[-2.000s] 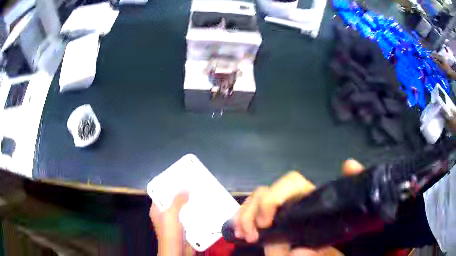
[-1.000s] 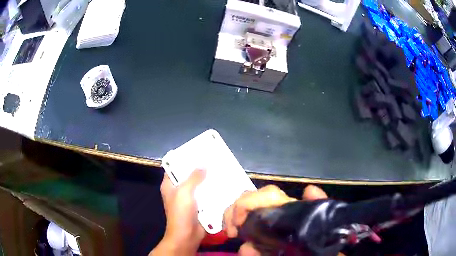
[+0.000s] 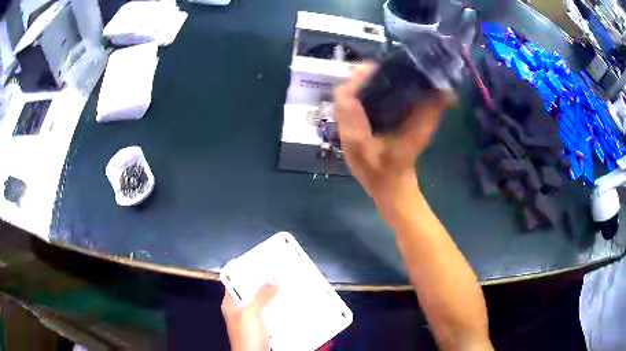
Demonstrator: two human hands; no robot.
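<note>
A white back cover lies tilted at the bench's near edge. My left hand holds it from the left, thumb on top. My right hand is stretched over the bench, gripping the black electric screwdriver, which is blurred. The hand and tool overlap the right side of the automatic screw feeder and hide part of its nozzle. I cannot see the bit's tip clearly.
A cup of dark screws stands at left, with stacked white covers behind it. Black foam pads and a blue heap lie at right. A white camera unit sits at the right edge. Instruction sheets lie far left.
My right hand has moved with the screwdriver from the cover up and forward to the screw feeder. My left hand still holds the cover. The view has shifted slightly.
</note>
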